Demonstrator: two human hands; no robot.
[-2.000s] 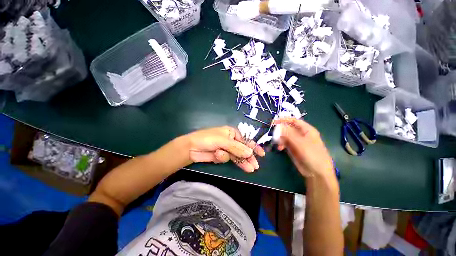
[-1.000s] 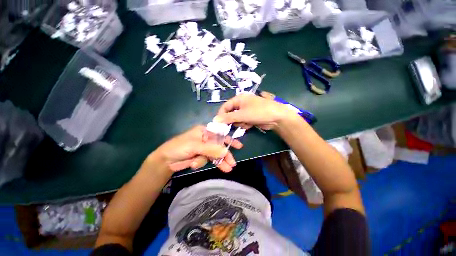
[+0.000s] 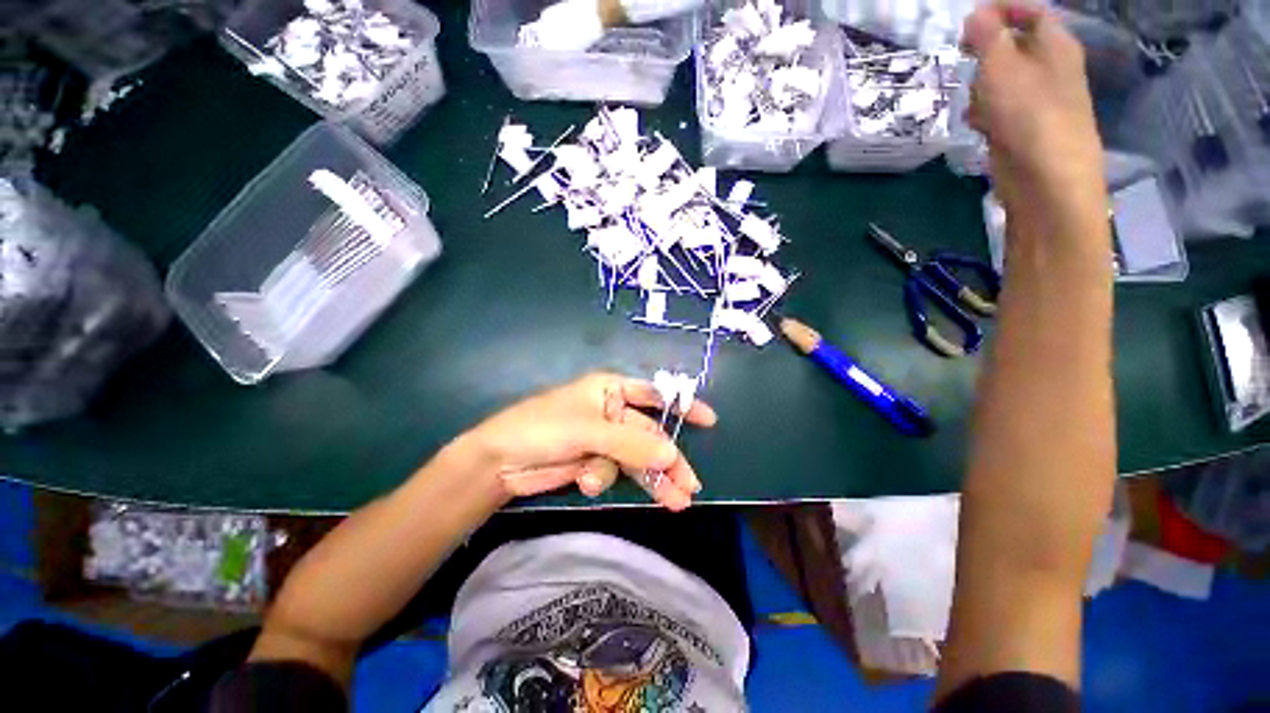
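My left hand is near the table's front edge, shut on a small bunch of pin parts. Their white heads point up, and the thin stems run down between my fingers. My right hand is reached out at the upper right, over the tubs; its fingers are curled and whether they hold anything cannot be told. A loose pile of pin parts lies on the green table beyond my left hand. A clear finished-parts box at the left holds parts in parallel rows.
A blue pen-like knife and dark blue-handled nippers lie right of the pile. Supply tubs stand behind it. A small-parts tub is partly behind my right forearm. A flat device lies at the right edge.
My right hand has left the bunch and moved far out to the upper right. The blue knife now shows fully. My left hand still holds its bunch. The camera view has shifted.
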